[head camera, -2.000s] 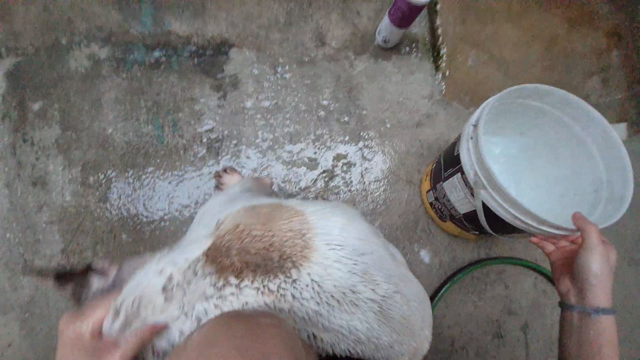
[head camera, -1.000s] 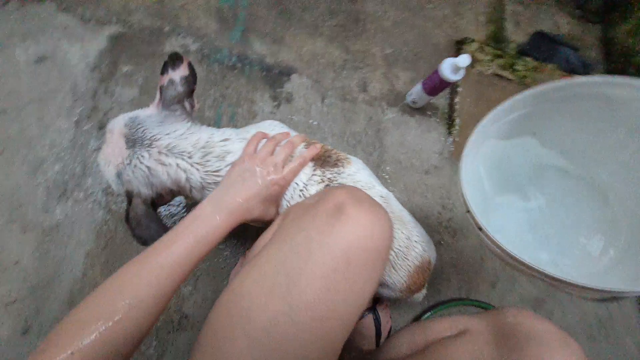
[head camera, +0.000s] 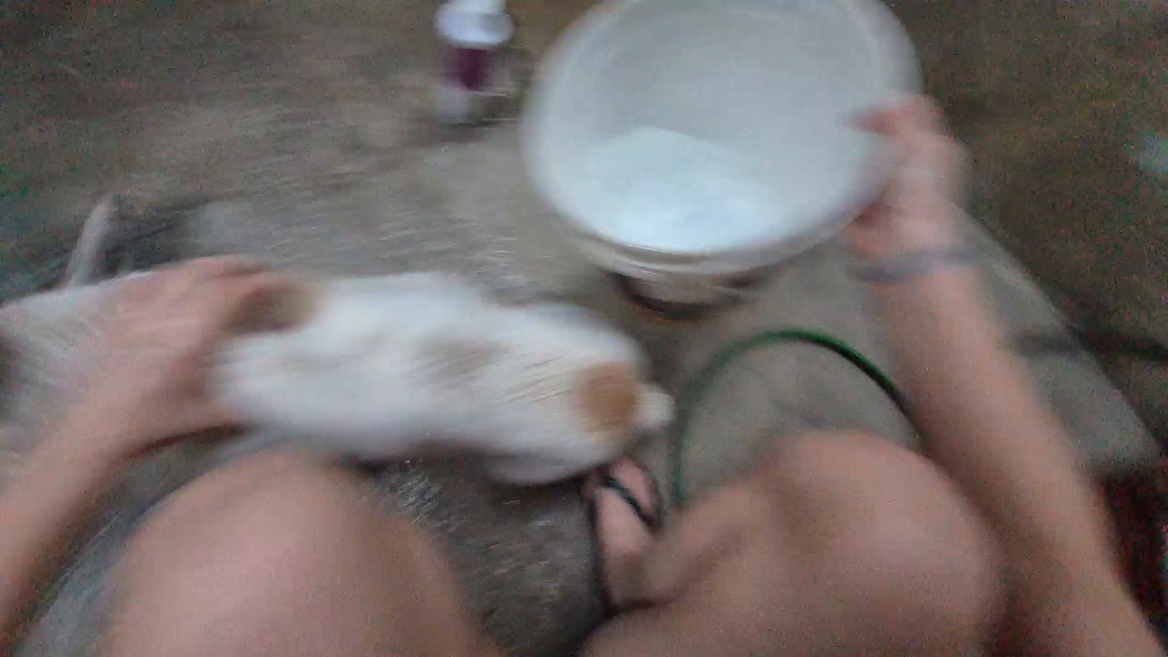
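The frame is blurred by motion. A white dog with brown patches (head camera: 438, 365) stands or lies across the left and middle, its head end at the left edge. My left hand (head camera: 182, 342) rests spread over its back near the shoulders. At the upper right my right hand (head camera: 908, 178), with a band on the wrist, grips the right rim of a white plastic bucket (head camera: 721, 119). The bucket is tilted so its inside faces me, and pale, cloudy-looking water (head camera: 684, 192) shows in it. My right fingertips are partly hidden at the rim.
A white and purple bottle (head camera: 470, 64) stands at the top, left of the bucket. A green hose (head camera: 785, 338) curves over the wet concrete floor (head camera: 365, 210) below the bucket. My bent knees and one sandalled foot (head camera: 625, 511) fill the lower part.
My right hand, out of view one second ago, is back in view on the bucket rim. My left hand stays on the dog's back. The view has shifted strongly.
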